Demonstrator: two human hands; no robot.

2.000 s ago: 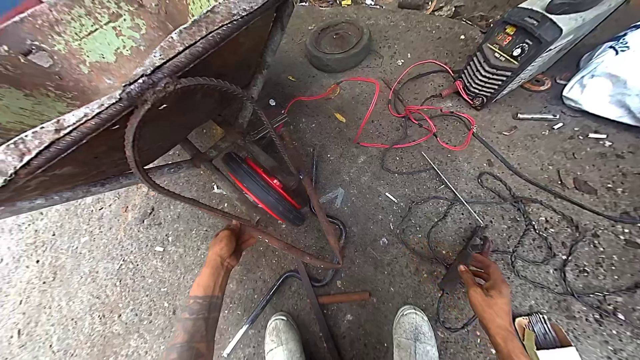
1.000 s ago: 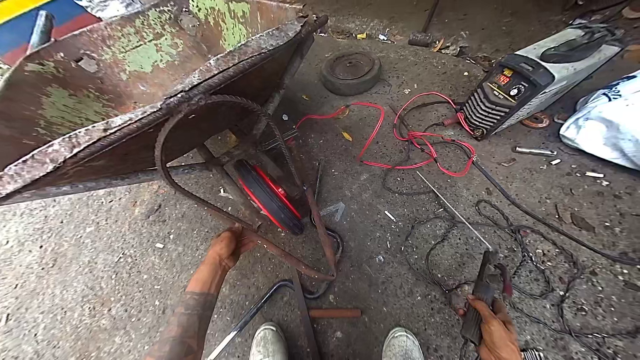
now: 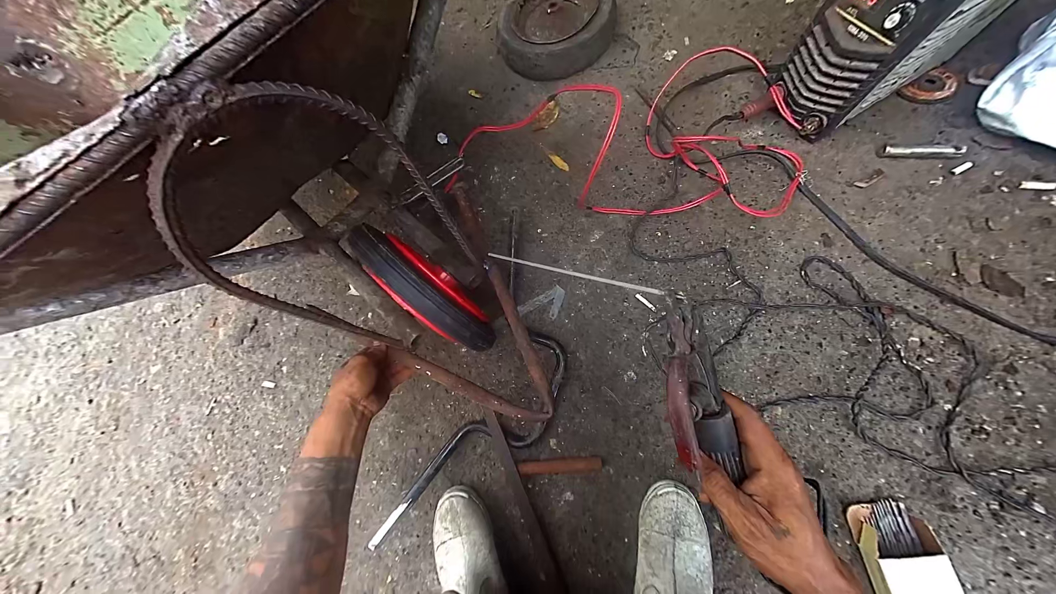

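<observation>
My left hand (image 3: pixel 367 381) grips the lower rusty bar of a bent metal frame (image 3: pixel 462 388), which loops up to the rim of a rusty wheelbarrow tray (image 3: pixel 74 177). In my right hand (image 3: pixel 763 487) is a welding electrode holder (image 3: pixel 689 388), with a welding rod (image 3: pixel 577 274) clamped in its jaws. The rod points left, and its tip appears at the frame's right side, where ribbed bar meets rusty pipe; contact cannot be told. Behind the frame lies a black wheel with a red rim (image 3: pixel 421 289).
A welding machine (image 3: pixel 858 62) stands at the back right, near red cable (image 3: pixel 615 148) and tangled dark wire (image 3: pixel 879 330). An old wheel (image 3: pixel 557 37) lies at the top. Near my boots are a bent bar (image 3: pixel 437 466), a short rusty pipe (image 3: pixel 561 466) and a box of rods (image 3: pixel 899 553).
The electrode holder in my right hand has turned, and its rod has swung from pointing up and left to lying nearly level, its tip at the frame. My left hand keeps its hold on the bar.
</observation>
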